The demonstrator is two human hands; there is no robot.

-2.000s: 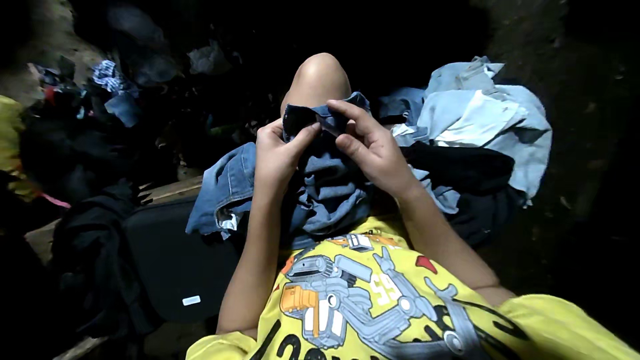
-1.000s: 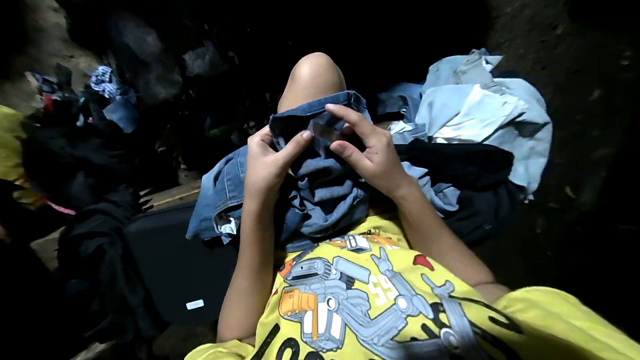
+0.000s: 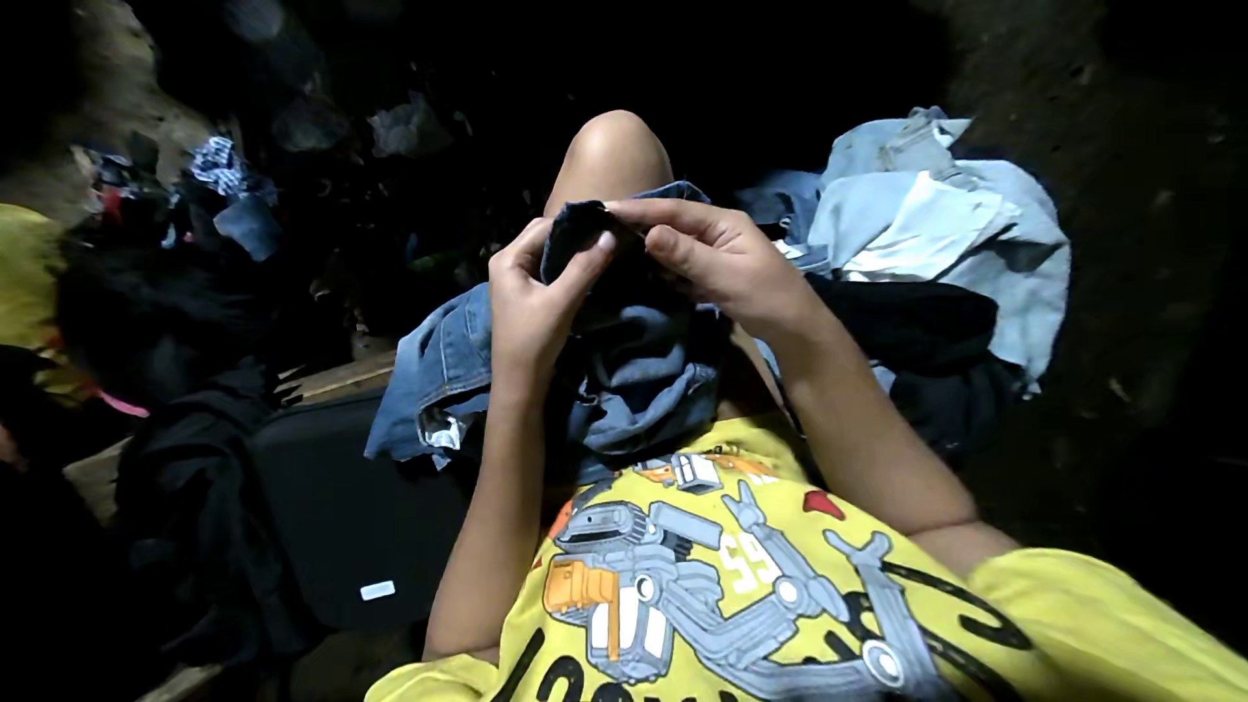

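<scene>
A piece of blue denim (image 3: 639, 375) lies bunched over my lap, with its dark edge raised between my hands. My left hand (image 3: 546, 283) pinches that edge between thumb and fingers. Just to the right, my right hand (image 3: 721, 253) has thumb and forefinger close together at the cloth. Whether a small thing sits between those fingertips cannot be told. More blue denim (image 3: 439, 366) with a pale patch at its hem hangs beside my left forearm.
Light blue denim (image 3: 1014, 234) and black cloth (image 3: 907, 317) are heaped at the right. A black flat case or seat (image 3: 351, 507) with a small white label is at the left, by a wooden plank (image 3: 341, 380). Beyond it is a dark-haired person (image 3: 156, 283). Scattered cloth (image 3: 219, 166) lies at upper left.
The denim edge, spread between my hands a second ago, is now folded up at my left fingertips. My right thumb and forefinger have come closer together.
</scene>
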